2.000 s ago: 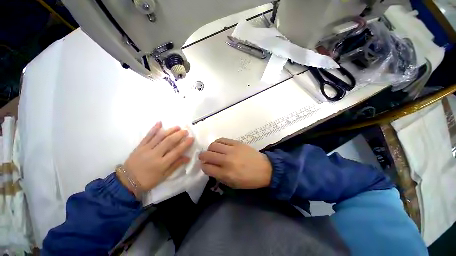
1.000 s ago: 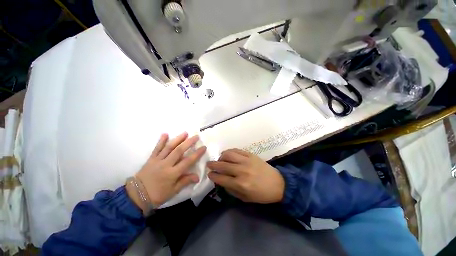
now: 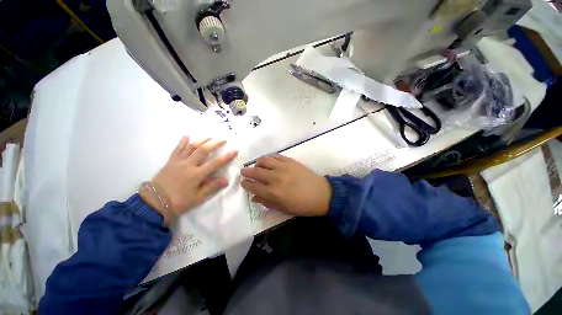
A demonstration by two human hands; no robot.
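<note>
A white fabric piece (image 3: 225,212) lies on the white table in front of the sewing machine (image 3: 271,31), its lower end hanging over the front edge. My left hand (image 3: 190,175) lies flat on it with fingers spread, below the presser foot (image 3: 227,117). My right hand (image 3: 286,184) is at the fabric's right edge, fingers bent and close together; its fingertips touch the fabric, and whether they pinch it is hidden. The fabric's far end is lost in the glare near the needle.
Black-handled scissors (image 3: 416,125), a grey metal tool (image 3: 313,79) and white scrap strips (image 3: 363,83) lie right of the bed. A clear plastic bag (image 3: 487,92) is further right. Tied white bundles (image 3: 11,227) are at far left, white fabric (image 3: 527,209) at lower right.
Both hands have moved up toward the presser foot with the fabric. The fabric lies flatter, and more of it shows below my hands, hanging over the edge.
</note>
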